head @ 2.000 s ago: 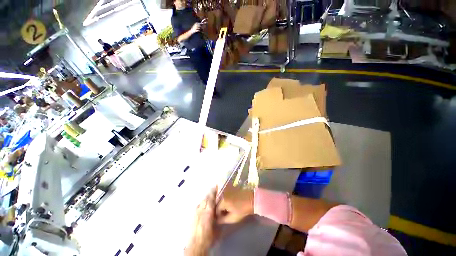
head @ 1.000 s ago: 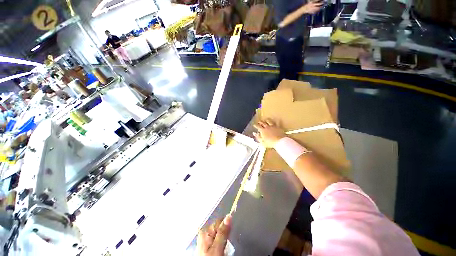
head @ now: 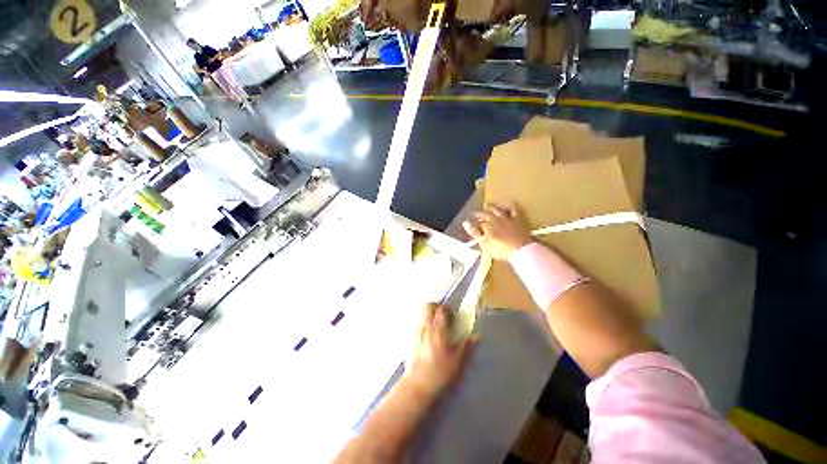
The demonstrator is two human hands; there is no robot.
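The panel bundle (head: 571, 190) lies on the right-hand stand, with a cream-white bundle tie (head: 589, 222) around it. My right hand (head: 499, 234) rests on the bundle's left edge, at the tie; whether its fingers grip the tie is unclear. My left hand (head: 440, 344) is slightly blurred, at the tie's loose hanging end (head: 473, 294), beside the template's right edge; its grip is hidden. The white sewing template (head: 308, 317) has black marks and no panel on it. The template strip (head: 413, 109) stands up from the template's right end, by the yellow pad (head: 396, 245).
The grey stand top (head: 707, 272) extends under and right of the bundle. The metal clamp rail (head: 236, 263) runs behind the template, with the white machine arm (head: 100, 308) at left. A person (head: 209, 63) stands far off at the upper left. Racks stand across the aisle.
My right hand has moved from the template's edge onto the bundle. My left hand has moved up toward the tie's hanging end. The person across the aisle has gone out of view.
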